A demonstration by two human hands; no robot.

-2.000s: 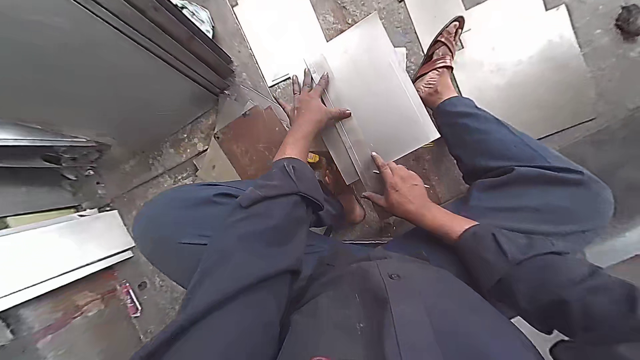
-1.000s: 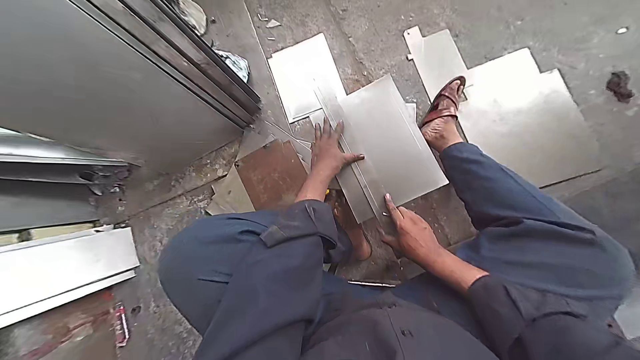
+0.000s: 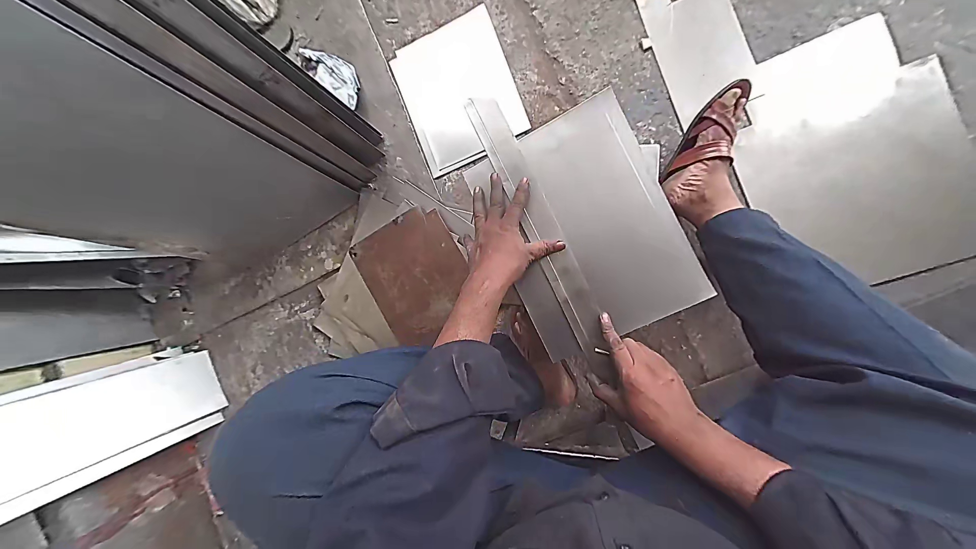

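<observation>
A long narrow metal strip (image 3: 537, 202), like a straightedge, lies slanting along the left part of a grey metal sheet (image 3: 621, 221). My left hand (image 3: 501, 236) presses flat on the strip and the sheet's left part, with its fingers spread and its thumb across the strip. Near the strip's lower end is my right hand (image 3: 648, 381), its index finger stretched along the edge and its other fingers curled. A thin light tip shows beside that finger; whatever tool it belongs to is mostly hidden in the hand.
White-looking sheets (image 3: 461, 84) lie beyond the strip. A brown plate (image 3: 412, 278) rests on scraps at left. My sandalled foot (image 3: 705, 152) stands by larger sheets (image 3: 854, 168) at right. A big metal panel (image 3: 152, 130) fills the upper left, near crumpled foil-like material (image 3: 332, 76). Long white pieces (image 3: 107, 435) lie lower left.
The view has shifted somewhat. My left hand stays spread on the strip, and my right hand stays by its lower end; its index finger now points more along the strip than two seconds ago.
</observation>
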